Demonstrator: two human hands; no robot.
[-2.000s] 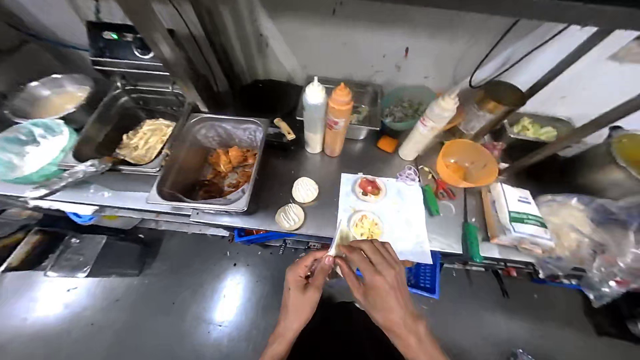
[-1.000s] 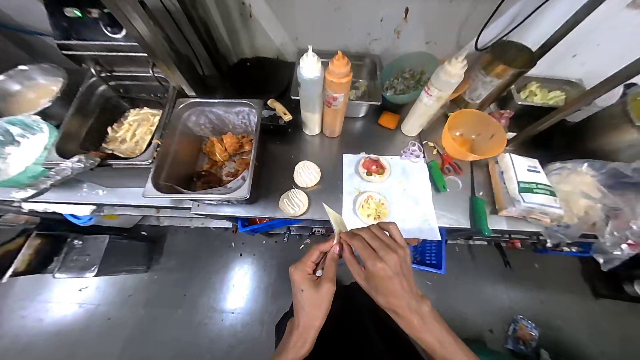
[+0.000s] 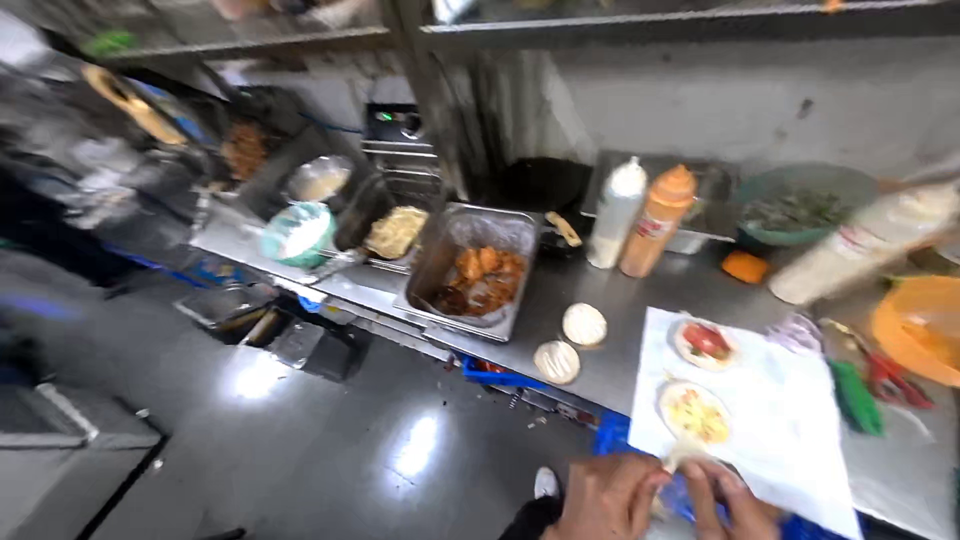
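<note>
My left hand (image 3: 611,491) and my right hand (image 3: 724,499) meet at the near edge of a white paper sheet (image 3: 787,420), their fingers closed on a thin pale piece (image 3: 684,452) that I cannot identify. Just beyond it on the paper lies a bun half with yellow and orange shredded topping (image 3: 699,414). Farther back is a bun half with red slices (image 3: 706,343). Left of the paper, two bun halves with white sauce (image 3: 585,325) rest on the steel counter (image 3: 611,367).
A steel pan of fried chicken pieces (image 3: 480,281) stands left of the buns. Squeeze bottles, one white (image 3: 619,214) and one orange (image 3: 658,221), stand behind them; another bottle (image 3: 862,244) leans farther right. Red scissors (image 3: 896,379), a green-handled tool (image 3: 855,397) and an orange bowl (image 3: 919,330) lie at right.
The view has swung left, bringing more of the counter and floor into sight. Both hands still hold the pale piece at the paper's near edge. The bun halves have kept their places.
</note>
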